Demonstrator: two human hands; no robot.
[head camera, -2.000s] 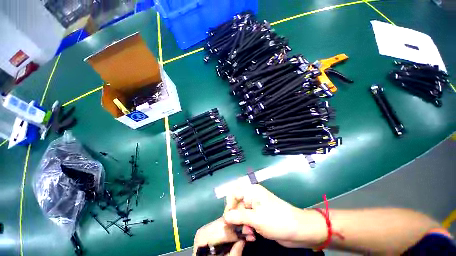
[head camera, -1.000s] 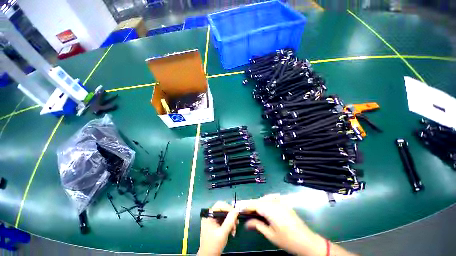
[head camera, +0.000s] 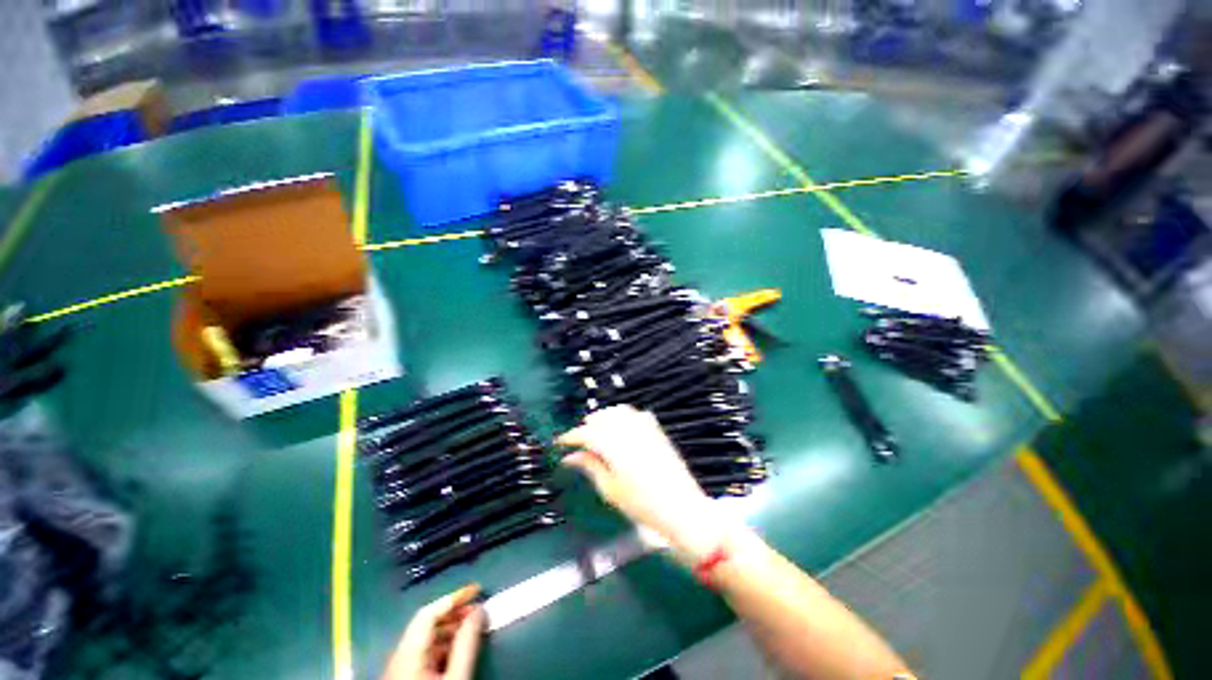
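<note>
My left hand (head camera: 439, 638) is at the bottom edge, partly cut off, fingers curled and apart, with nothing visible in it. My right hand (head camera: 638, 478) is over the lower left side of the heap of black wire harnesses (head camera: 605, 312). Its fingertips are between the heap and the row; blur hides whether they hold anything. The row of harnesses (head camera: 459, 465) lies side by side at centre left. The white measuring strip (head camera: 532, 595) runs slantwise between my hands, with a dark band across it, partly under my right wrist.
An open carton (head camera: 306, 379) stands at left and a blue crate (head camera: 512, 166) behind the heap. An orange-handled tool (head camera: 751, 303), a single harness (head camera: 860, 409), a white sheet (head camera: 904, 276) and a small harness pile (head camera: 926, 348) are at right. A blurred plastic bag (head camera: 53, 558) is far left.
The view has swung right. The harness held in both hands one second ago is no longer in them. My hands have separated, the right reaching forward to the heap's edge, the left staying low.
</note>
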